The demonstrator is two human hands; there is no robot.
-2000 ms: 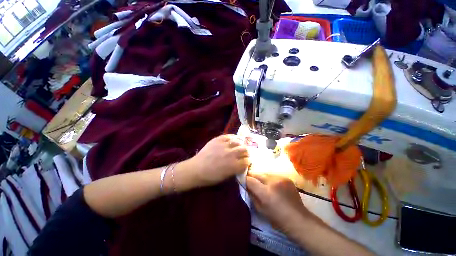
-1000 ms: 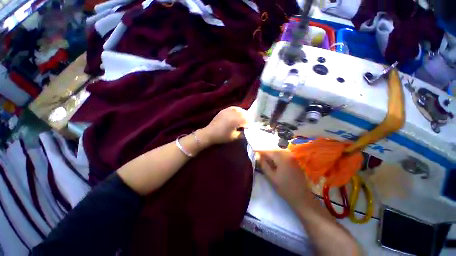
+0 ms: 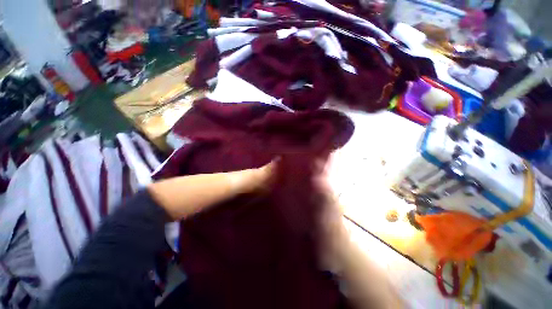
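Observation:
A large maroon garment panel (image 3: 242, 247) lies in front of me and hangs over the table's front edge, left of the sewing machine (image 3: 478, 169). My left hand (image 3: 266, 175) is on the panel, blurred, its fingers partly hidden in the cloth. My right hand (image 3: 324, 178) is at the panel's right side, strongly blurred; its grip is unclear. The needle area (image 3: 417, 193) lies right of both hands, with the panel away from it.
More maroon pieces with white panels (image 3: 242, 89) lie behind. White pieces with maroon stripes (image 3: 78, 187) are heaped at left. A cardboard box (image 3: 160, 102), red basket (image 3: 451, 90), orange tuft (image 3: 454, 232) and scissors handles (image 3: 449, 277) also show.
Both hands and the maroon panel have moved left, away from the needle. The view has turned left, so the machine sits farther right. The white table beside the machine is now exposed.

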